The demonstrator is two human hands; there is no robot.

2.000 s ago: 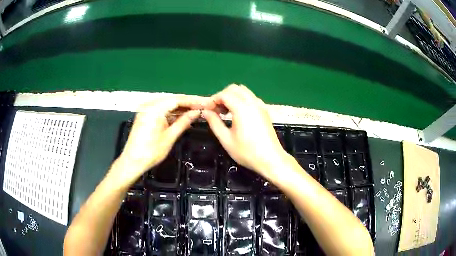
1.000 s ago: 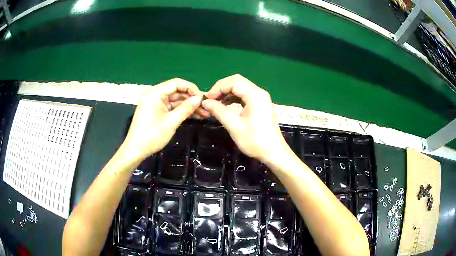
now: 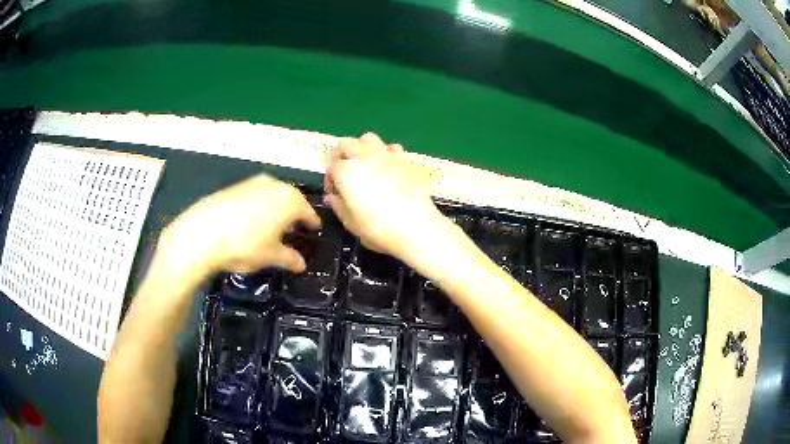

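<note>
The glossy black blister tray (image 3: 338,316) lies in front of me, with small pale rings in several pockets. My left hand (image 3: 251,227) is over the tray's upper left, thumb and fingers apart, with nothing visible between them. My right hand (image 3: 368,186) is curled at the tray's far edge beside the pale ledge. Its fingertips are turned away and partly hidden, so I cannot tell what it holds. Small dark components (image 3: 736,351) lie clustered on the cardboard sheet (image 3: 723,303) at the right. Small pale rings (image 3: 684,381) lie loose between tray and cardboard.
A printed sheet (image 3: 78,234) lies left of the tray, with a small white scrap (image 3: 27,338) and loose rings (image 3: 45,354) below it. The pale ledge (image 3: 554,197) and long green surface (image 3: 390,95) run beyond. A pale metal post (image 3: 767,251) stands at the right.
The hands were together at the fingertips and have parted. My left hand has moved left and down over the tray and opened. My right hand has curled and shifted slightly left.
</note>
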